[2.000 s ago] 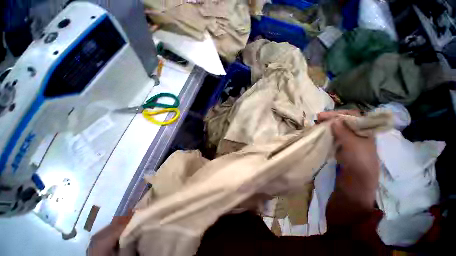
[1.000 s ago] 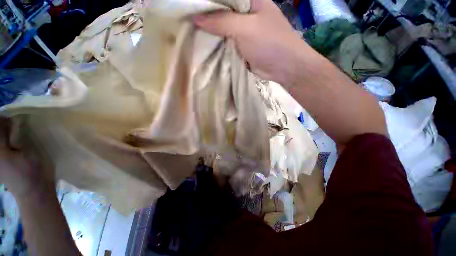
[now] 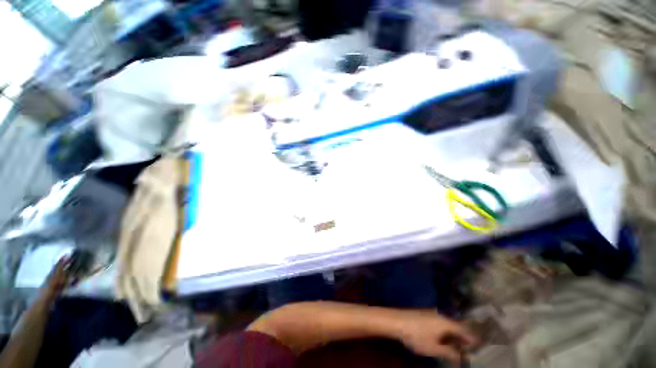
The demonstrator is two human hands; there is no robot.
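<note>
My left hand [image 3: 435, 339] is at the bottom, right of centre, with the bare forearm reaching across from a maroon sleeve. It is blurred, its fingers curled beside a brown-beige cloth heap [image 3: 582, 316]; whether they grip cloth is not clear. My right hand is not in view. The white sewing machine [image 3: 460, 72] with a blue stripe stands beyond the white table [image 3: 244, 244]. Scissors with green and yellow loops [image 3: 471, 206] lie on the table's right part. A small brown piece [image 3: 324, 226] lies near the middle.
Beige cloth [image 3: 152, 223] hangs at the table's left end beside a blue strip. Another person's hand, apparently, [image 3: 61, 274] shows at far left. White cloth [image 3: 144, 108] is piled behind. White paper [image 3: 600, 190] hangs past the right edge.
The view has swung left, bringing the table and machine across the middle. The beige cloth raised in both hands is no longer held up. My left arm is low; my right has left view.
</note>
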